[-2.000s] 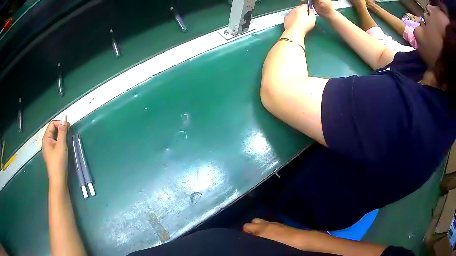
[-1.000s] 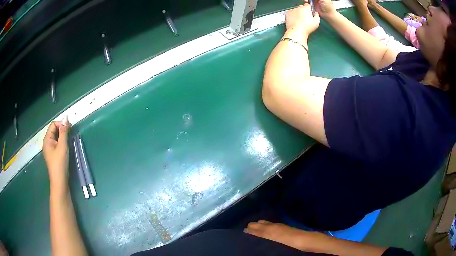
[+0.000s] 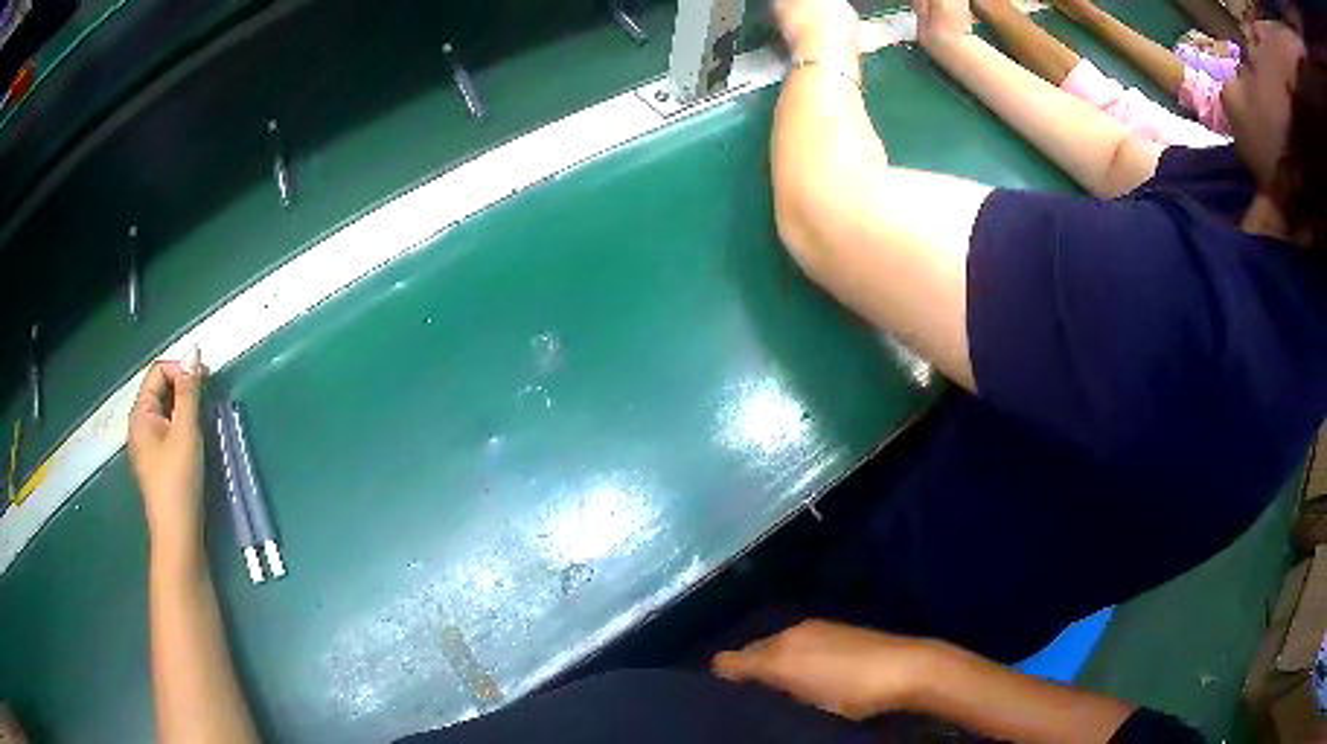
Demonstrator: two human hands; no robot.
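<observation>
Two slim grey-purple tubes (image 3: 245, 487) lie side by side on the green worktable, white ends towards me. My left hand (image 3: 168, 414) is just left of their far ends, at the white edge rail. Its thumb and fingertips are pinched together on a small white piece (image 3: 191, 358), too small to make out well. My right hand (image 3: 815, 666) is low at the bottom, in front of my body below the table edge. Its fingers point left and are partly lost in shadow, so its grip is unclear.
Spaced tubes (image 3: 280, 163) lie on the dark green belt beyond the white rail (image 3: 364, 233). A grey post (image 3: 706, 51) stands on the rail. A person in a dark shirt (image 3: 1135, 364) sits at the right, arms across the table. A yellow strip (image 3: 29, 483) is at far left.
The belt tubes have shifted left and towards me. My right hand has lifted slightly and turned. The neighbour's hands have moved apart, one towards the post. My left hand has barely moved.
</observation>
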